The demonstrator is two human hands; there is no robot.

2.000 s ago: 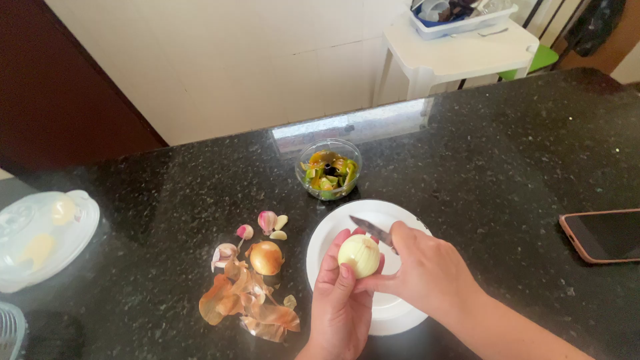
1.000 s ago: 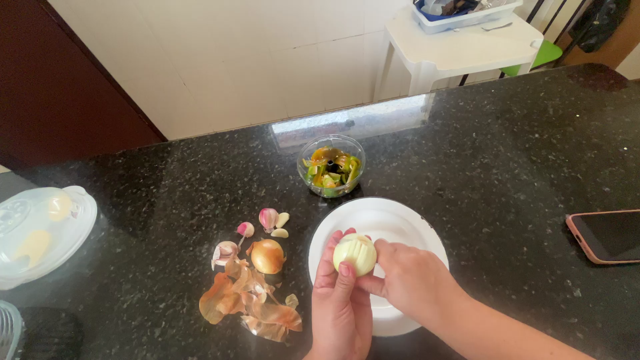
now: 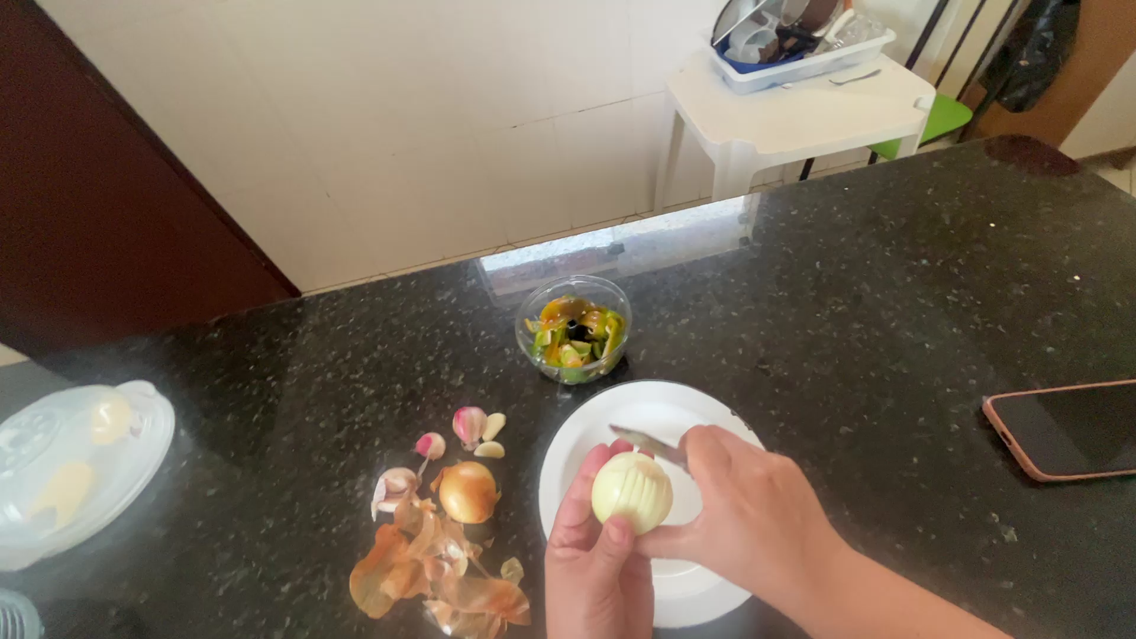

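Observation:
Over a white plate point(image 3: 657, 399), my left hand point(image 3: 595, 550) holds a peeled onion point(image 3: 632, 493) with several parallel cuts in its side. My right hand point(image 3: 754, 515) grips a knife point(image 3: 646, 442), its blade just above the onion and pointing left; the handle is hidden in the fingers, and the thumb is near the onion's lower right side. Left of the plate lie an unpeeled onion point(image 3: 468, 493), garlic cloves point(image 3: 469, 426) and dry onion skins point(image 3: 426, 577). A clear plastic bowl point(image 3: 574, 328) with green and orange vegetable pieces stands behind the plate.
A phone point(image 3: 1065, 430) lies at the right on the dark stone counter point(image 3: 852, 355). At the left are a translucent lidded container point(image 3: 80, 470) and part of another clear container point(image 3: 18, 617). Beyond the counter, a white plastic table point(image 3: 799, 106) bears a tub of dishes point(image 3: 808, 67).
The knife blade, hidden behind my hands one second ago, shows above the onion again. More parallel cuts are visible on the onion than two seconds ago.

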